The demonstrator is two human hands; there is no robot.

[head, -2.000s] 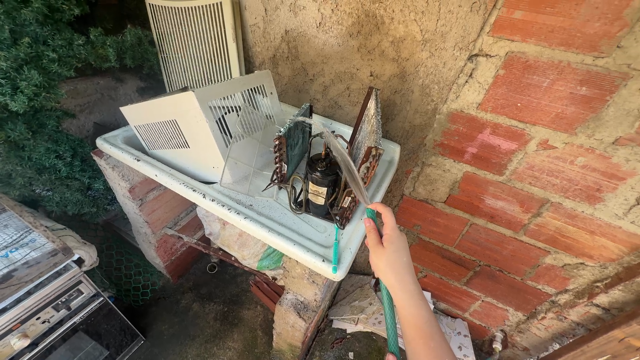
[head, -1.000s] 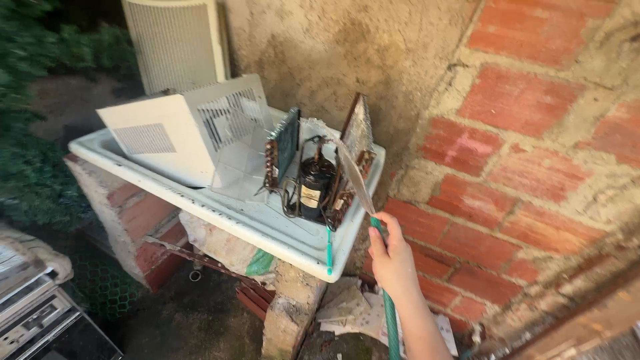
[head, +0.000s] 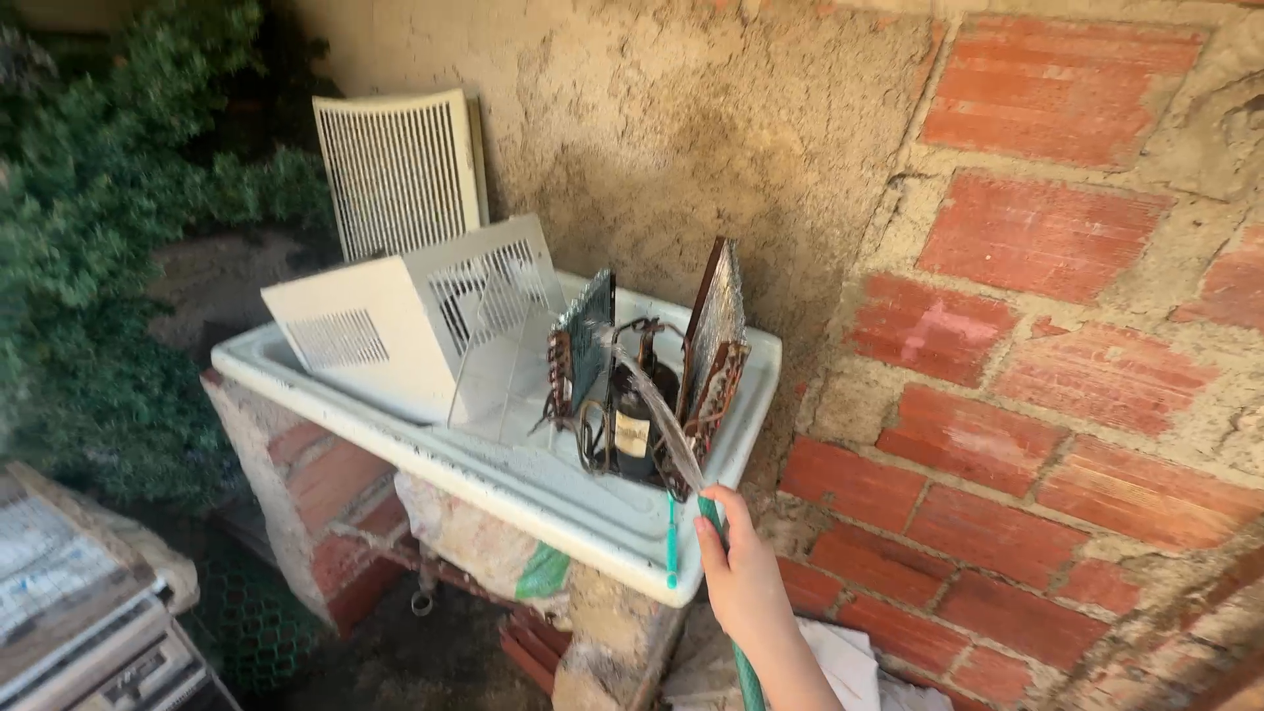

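My right hand [head: 743, 568] grips a green garden hose [head: 748, 674] near its end, at the front right corner of a white basin [head: 474, 494]. Water sprays up and left from the hose onto the nearer face of the left finned coil [head: 590, 341]. A black compressor [head: 647, 395] bearing a label stands between that coil and the right finned coil [head: 719, 326]. Left of them a white slotted metal casing [head: 395, 336] lies tilted in the basin. A turquoise toothbrush-like stick [head: 671, 543] rests on the basin's front right rim. My left hand is out of view.
A cream slotted grille [head: 400, 173] leans on the plastered wall behind. The basin rests on brick supports [head: 321, 484]. A brick wall [head: 948, 425] rises at the right. Bushes [head: 89, 257] and an old appliance [head: 128, 652] are at the left. Cloths [head: 839, 657] lie below.
The water stream has swung from the space between the coils toward the left coil. My right hand keeps its grip on the hose. The view has shifted.
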